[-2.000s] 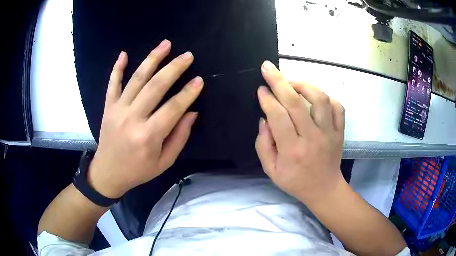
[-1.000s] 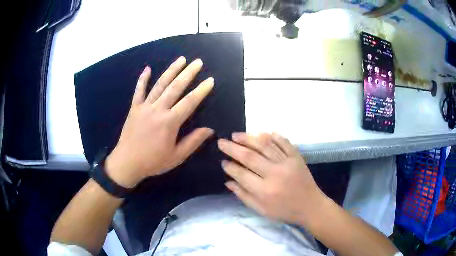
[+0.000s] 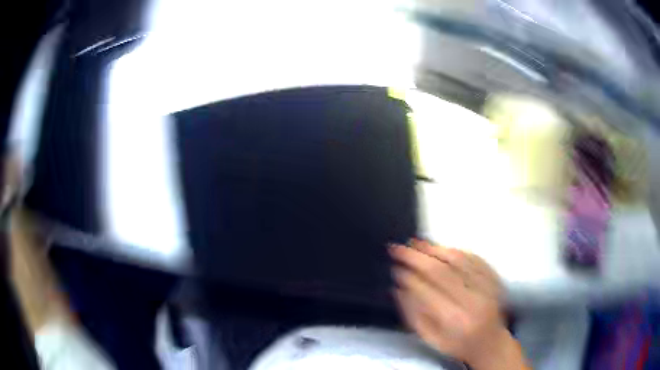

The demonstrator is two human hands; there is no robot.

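A black fabric panel (image 3: pixel 297 181) lies flat on the white table, its lower part running over the front edge towards my lap. My right hand (image 3: pixel 452 296) rests at the panel's lower right edge, fingers close together and blurred; whether it grips the cloth cannot be told. My left hand (image 3: pixel 13 177) is at the far left rim of the picture, mostly cut off and blurred, away from the panel. What it does is hidden.
The whole view is blurred. A dark stack or cloth (image 3: pixel 76 137) lies at the left. A smartphone (image 3: pixel 587 209) with a pink-purple screen lies right of the panel. The machine head (image 3: pixel 506 58) is at the upper right. A blue basket (image 3: pixel 622 332) is at the lower right.
My left hand has left the panel and moved to the far left. The view has shifted, and my right hand remains by the panel's right edge.
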